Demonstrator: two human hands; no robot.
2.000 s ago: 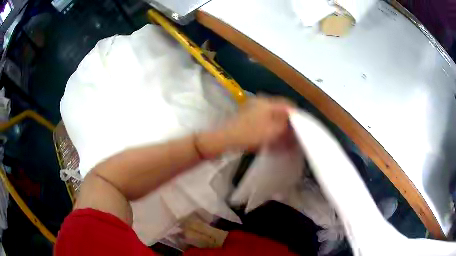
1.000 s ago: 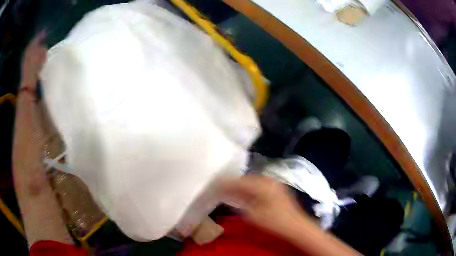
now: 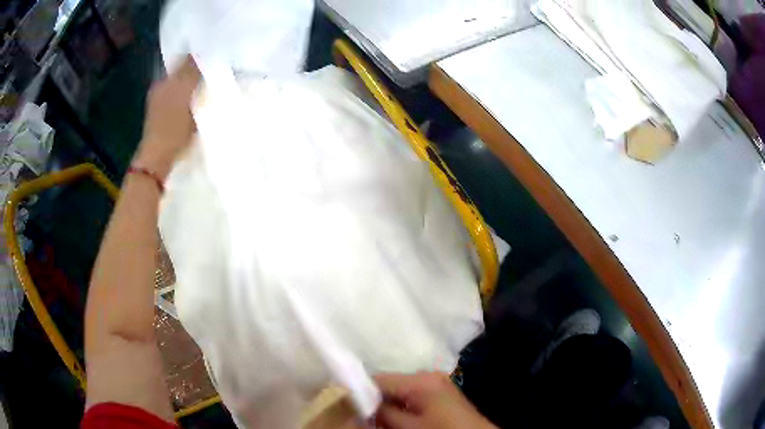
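A large heap of white cloth pieces point(image 3: 335, 201) lies on the yellow-framed trolley in front of me. My left hand point(image 3: 172, 113) is at the far left of the heap and holds the far end of a white cloth piece; its fingers are partly hidden and blurred. My right hand point(image 3: 424, 402) is at the near edge of the heap, cut off by the bottom of the picture, and grips the near end of a white cloth strip point(image 3: 340, 360). A tan card point(image 3: 327, 410) lies beside my right hand.
The trolley's yellow tube point(image 3: 419, 138) runs along the heap's right side, and another yellow tube point(image 3: 15, 243) stands at left. The pale brown-edged table point(image 3: 579, 184) is at right, with folded white cloth point(image 3: 629, 54) and a tan piece point(image 3: 650, 141) on it. A foot point(image 3: 579, 325) shows below.
My left hand has moved inward from beside the heap onto its far left and now holds cloth. My right hand has moved lower. The view has shifted, showing more of the table's far end.
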